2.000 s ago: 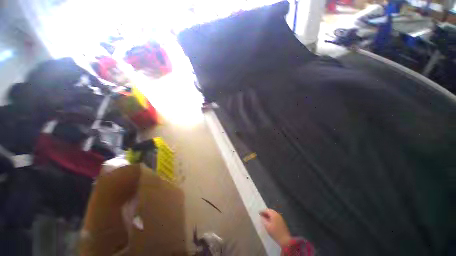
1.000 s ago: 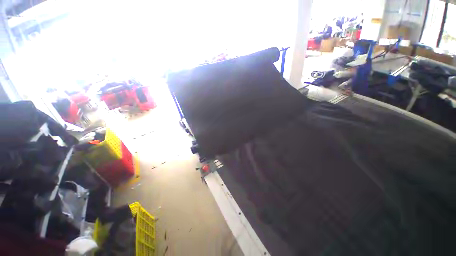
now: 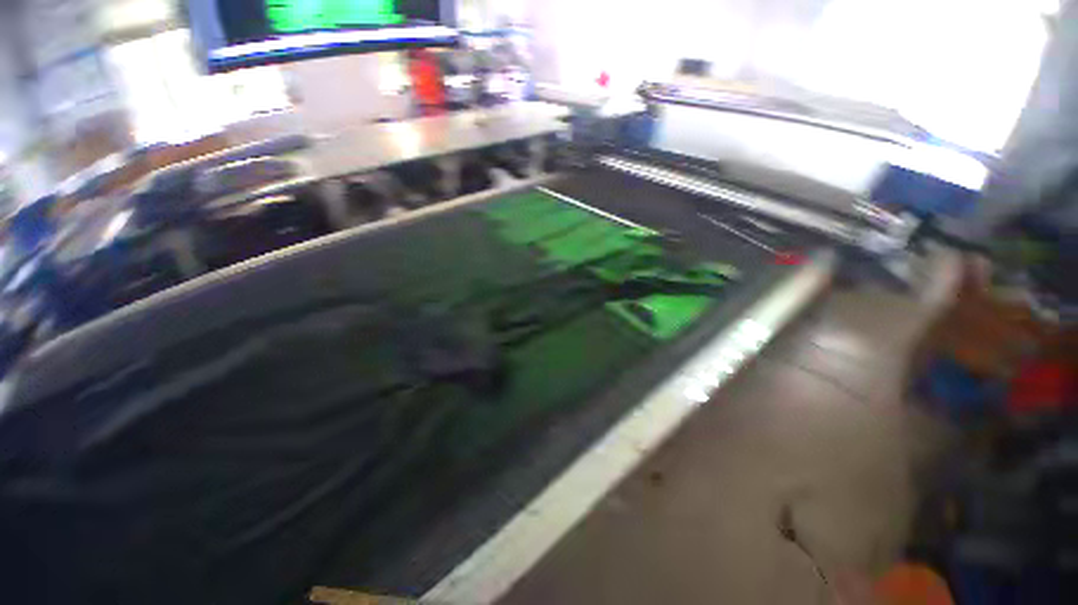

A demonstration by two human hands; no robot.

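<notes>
Black fabric (image 3: 284, 402) lies wrinkled over the long cutting table, with a bunched fold near the middle. Bright green projected pattern pieces (image 3: 567, 236) show on the fabric toward the far end. A silver bar (image 3: 591, 209) lies across the table beyond them. Red-handled scissors (image 3: 785, 257) lie near the far right corner. The end of a tan wooden strip (image 3: 355, 597) shows at the bottom edge. Neither of my hands is in view. The picture is blurred.
The pale side rail (image 3: 567, 508) runs along the table's right edge, with bare floor (image 3: 733, 473) beside it. The cutter gantry (image 3: 733, 195) crosses the far end. A screen (image 3: 331, 30) hangs above. Blurred cloth bundles and side tables stand left; blurred dark and orange items stand right.
The view has swung from the end with the raised fabric supply to the gantry end. The green projection and screen have come into view. The hand seen at the rail two seconds ago is gone.
</notes>
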